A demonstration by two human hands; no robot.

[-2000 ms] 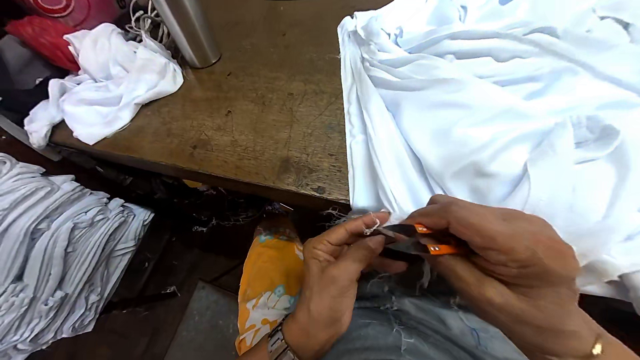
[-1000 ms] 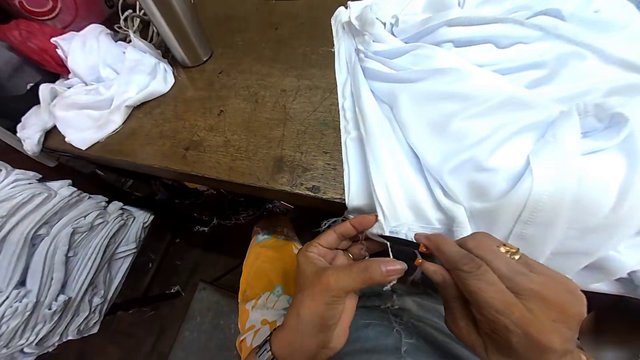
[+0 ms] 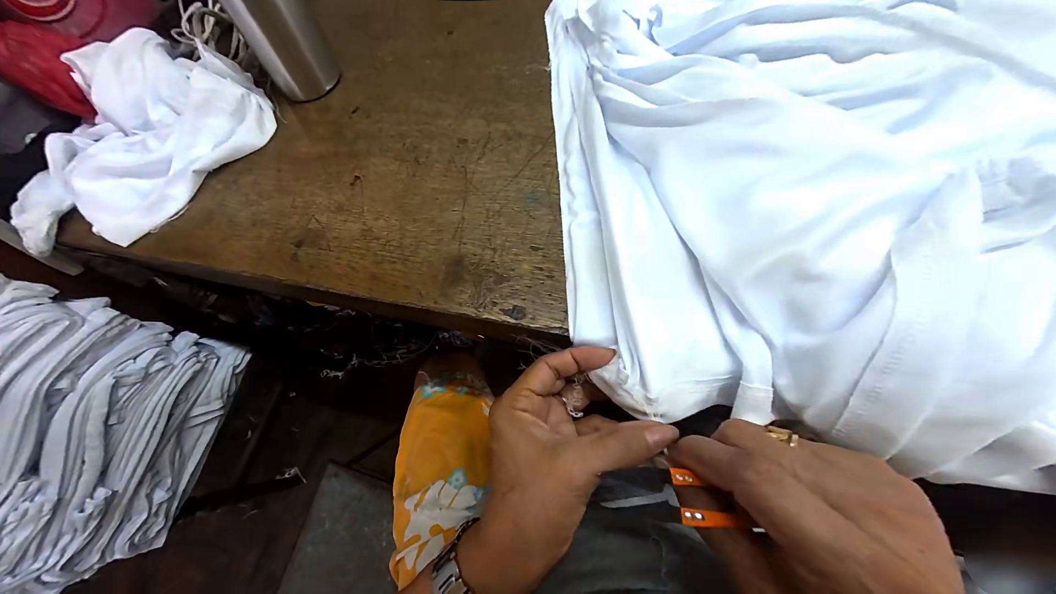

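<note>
A large white fabric garment (image 3: 742,181) lies in folds over the table, its lower edge hanging at my hands. At that edge my left hand (image 3: 561,454) is curled, thumb and fingertips at the hem, a loose white thread lying among the fingers. Close on the right, my right hand (image 3: 817,503) holds orange-handled thread snips (image 3: 701,518) in its palm. Their dark blades point left, below my left thumb, and stand apart. Thumb and index finger of the right hand meet near the hem by my left thumb tip; whether they pinch cloth or thread cannot be told.
The worn wooden table (image 3: 412,181) spans the top, its front edge above my lap. A steel bottle (image 3: 289,41) and a crumpled white cloth (image 3: 165,140) are at upper left, beside a red bag (image 3: 41,66). Stacked white fabric pieces (image 3: 91,437) lie lower left.
The snips' blades, earlier up at the thread between my hands, now lie lower, under my left thumb. My right hand's fingertips have come to the hem beside the left thumb.
</note>
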